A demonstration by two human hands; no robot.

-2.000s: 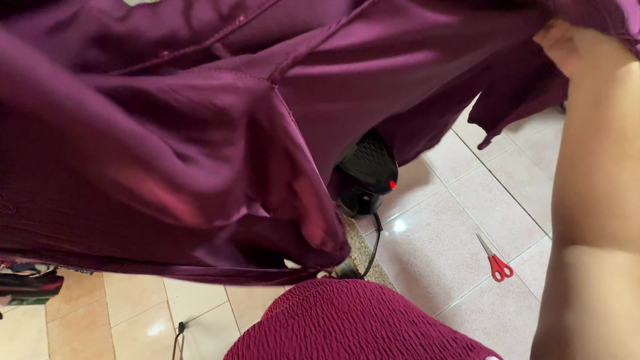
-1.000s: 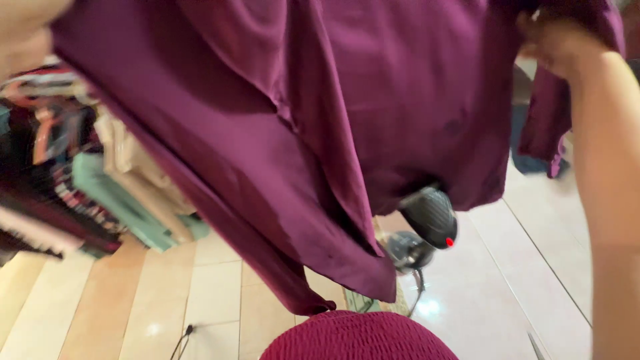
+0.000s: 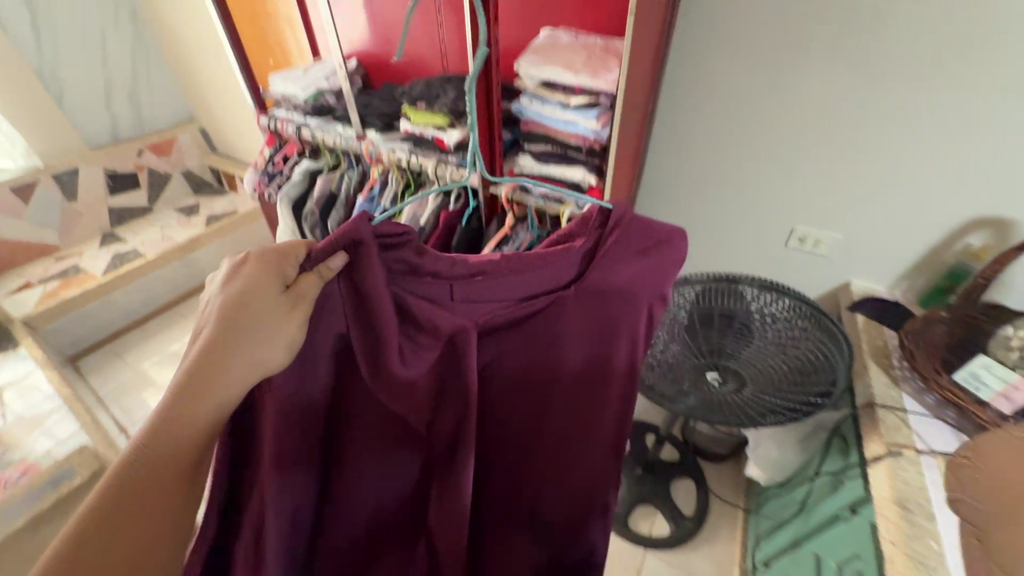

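Observation:
A dark purple satin garment (image 3: 528, 376) hangs upright in front of me on a light blue hanger (image 3: 474, 152). My left hand (image 3: 260, 308) pinches the garment's left shoulder between thumb and fingers, beside the hanger's left arm. The right shoulder lies over the hanger's right end. What holds the hanger up is not clear; its hook rises to the top edge of the view. My right hand is out of view.
A red wardrobe (image 3: 664, 88) with folded clothes (image 3: 568, 120) and a row of hung clothes (image 3: 336, 184) stands behind. To the right are a black fan (image 3: 744, 352), a wicker basket (image 3: 944, 360) on a ledge and a wall socket (image 3: 814, 240). Mosaic-tiled steps (image 3: 128, 232) are at left.
The garment was spread between both hands; now it is on a hanger and only my left hand shows on it. The view has swung up from the floor to the wardrobe.

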